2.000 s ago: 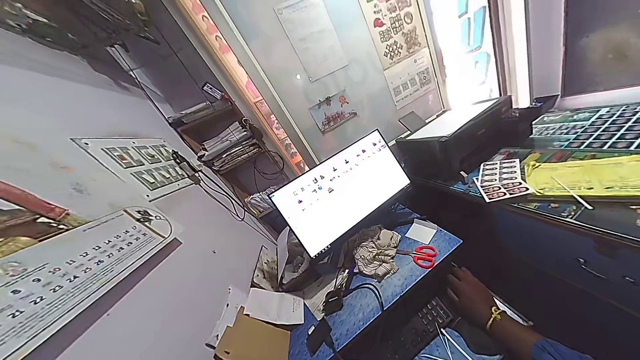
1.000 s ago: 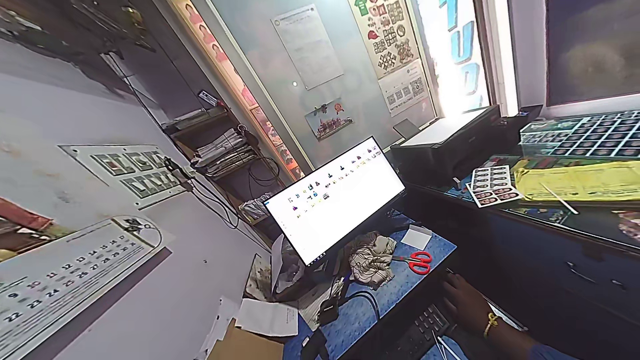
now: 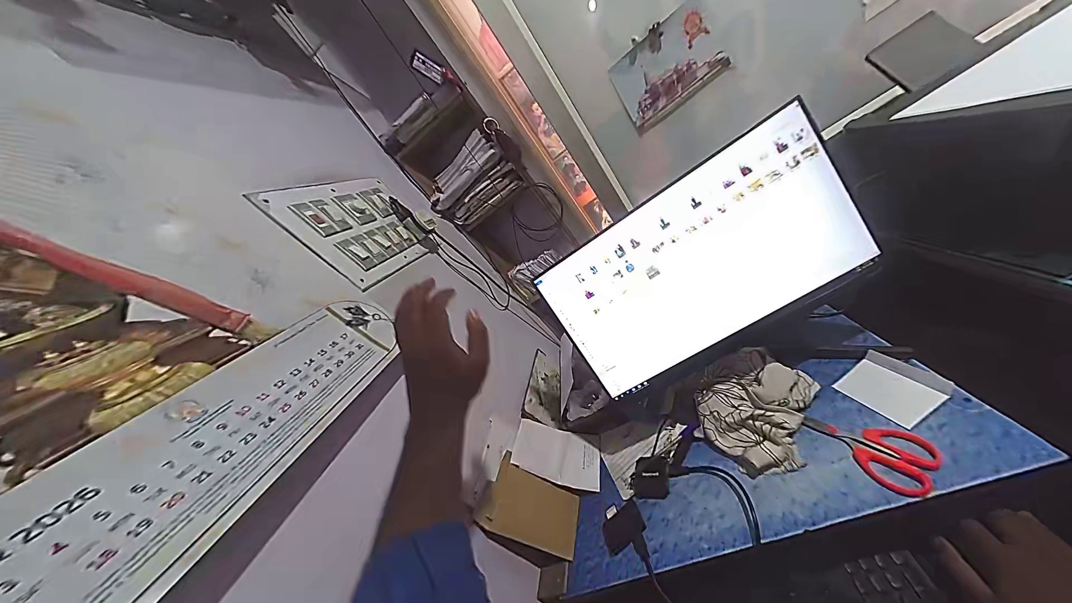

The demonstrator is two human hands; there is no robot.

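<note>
My left hand (image 3: pixel 437 352) is raised with its fingers apart and nothing in it, near the wall switchboard (image 3: pixel 352 234) and the top of the wall calendar (image 3: pixel 226 444). At the lower right, my right hand (image 3: pixel 1001 557) rests at the edge of a black keyboard (image 3: pixel 892 578), partly cut off by the frame; whether its fingers grip anything is unclear. A lit monitor (image 3: pixel 712 243) showing rows of icons stands behind the blue desk top (image 3: pixel 703 532). Red-handled scissors (image 3: pixel 896 459) lie on the desk beside a crumpled striped cloth (image 3: pixel 754 410).
A cardboard box (image 3: pixel 529 511) and papers (image 3: pixel 557 452) sit at the desk's left edge. Black cable connectors (image 3: pixel 624 528) lie near them, and a white envelope (image 3: pixel 894 389) is at the right. Behind stand shelves with stacked papers (image 3: pixel 477 176) and a dark printer (image 3: pixel 980 167).
My left hand, not visible in the earlier frames, has come into view, raised beside the wall. My right hand remains by the keyboard. The view has shifted, with the desk larger in it.
</note>
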